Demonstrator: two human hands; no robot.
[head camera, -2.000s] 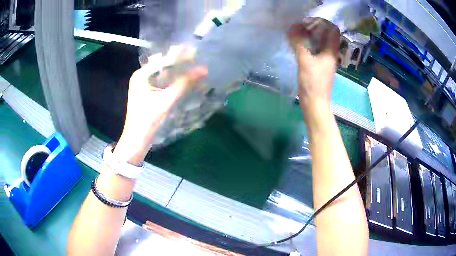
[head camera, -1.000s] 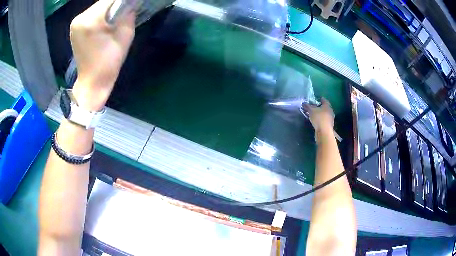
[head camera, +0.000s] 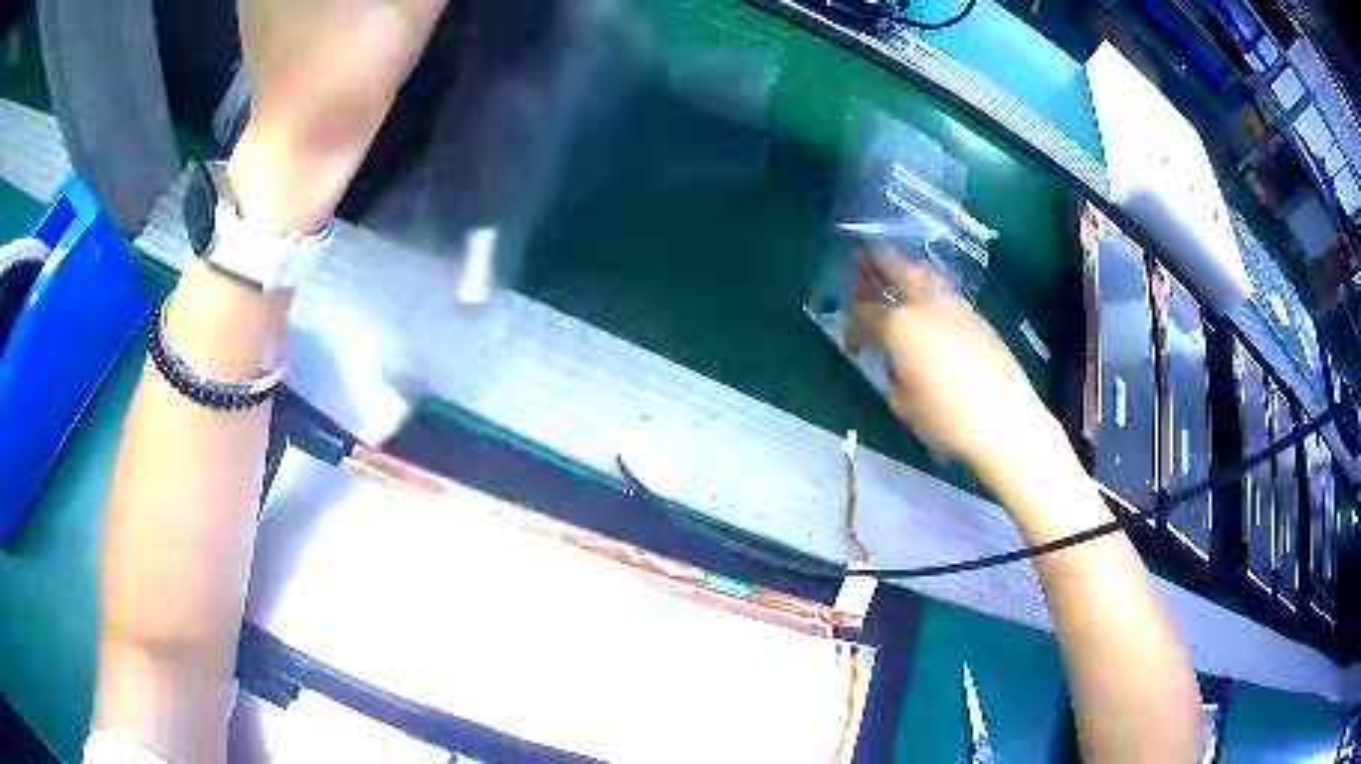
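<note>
My left hand (head camera: 336, 67) is at the top left, cut off by the picture's edge, so its fingers are hidden. Blurred clear film hangs beside it, over the grey rail. My right hand (head camera: 911, 329) is blurred, its fingers closed on crumpled clear plastic film (head camera: 903, 202) over the green surface. A white-faced LCD panel (head camera: 552, 627) lies in a black foam tray (head camera: 891, 672) nearest me, with a copper-brown strip (head camera: 627, 555) along its far edge and a white tab (head camera: 855, 594) at its right end. Part of another panel shows below it.
A blue tape dispenser (head camera: 75, 358) stands at the left edge. The grey metal rail (head camera: 717, 411) crosses behind the tray. A black cable (head camera: 955, 567) passes over my right forearm. Scissors (head camera: 975, 716) lie at the lower right. Panels in black trays (head camera: 1122, 358) and a white block (head camera: 1164, 164) are at right.
Since a second ago, my right hand has shifted slightly left, still at the film. Blurred film now hangs over the rail at left. The view has shifted, showing more of the near tray and the scissors.
</note>
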